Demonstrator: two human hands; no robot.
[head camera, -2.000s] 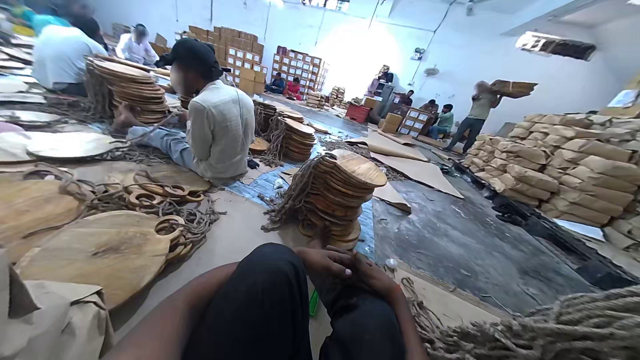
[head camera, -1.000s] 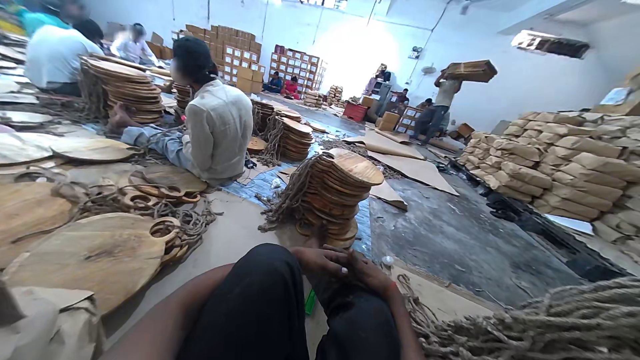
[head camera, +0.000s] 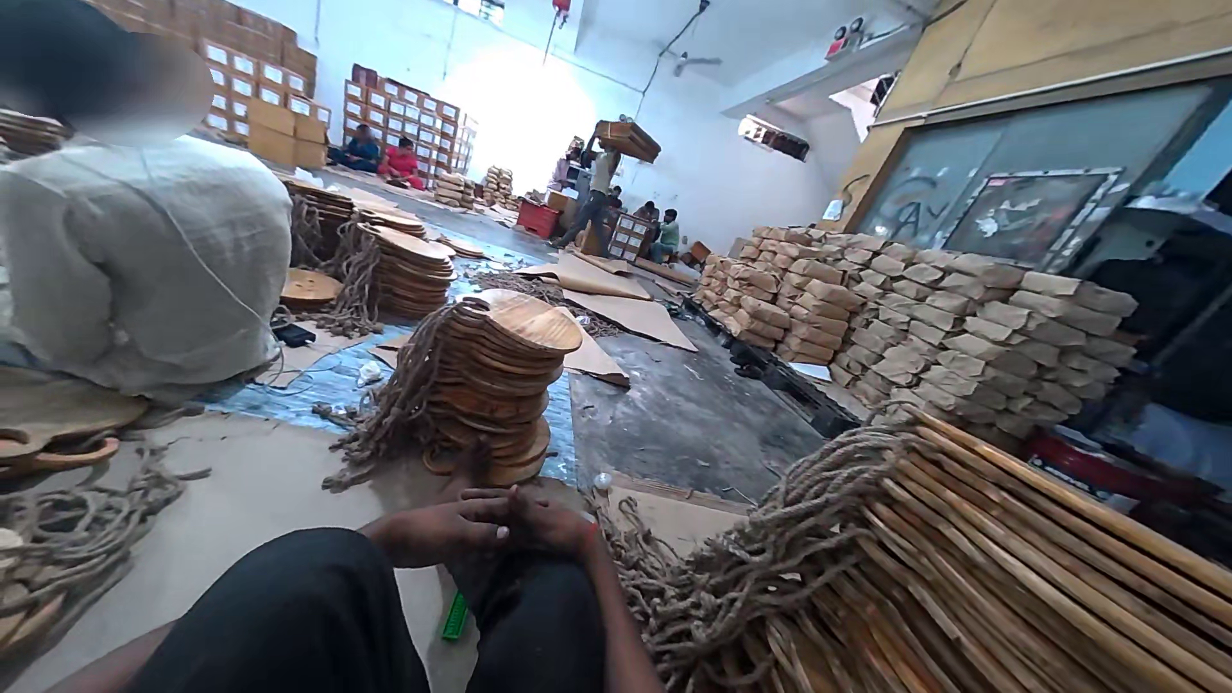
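Observation:
My left hand (head camera: 438, 529) and my right hand (head camera: 553, 525) rest against each other at my knees, fingers loosely together; no object shows in either one. Just beyond them stands a tall stack of round wooden boards (head camera: 525, 318) with rope loops (head camera: 399, 404) hanging down its left side. At the lower right lies a large row of wooden boards (head camera: 1020, 539), close to my right arm, with knotted ropes (head camera: 770, 549) at its near end. Between my legs a green plastic object (head camera: 455, 617) lies on the floor covering.
A seated co-worker (head camera: 154, 260) is close on the left. Brown paper-wrapped packages (head camera: 953, 327) are piled at the right. Cardboard sheets (head camera: 630, 318) lie on the floor ahead. Farther back, a person (head camera: 599, 183) carries boards on the shoulder or head near cartons (head camera: 630, 236).
The view has turned to the right, bringing the row of boards and a doorway into sight. The person carrying the load has moved about in the background. My hands remain together.

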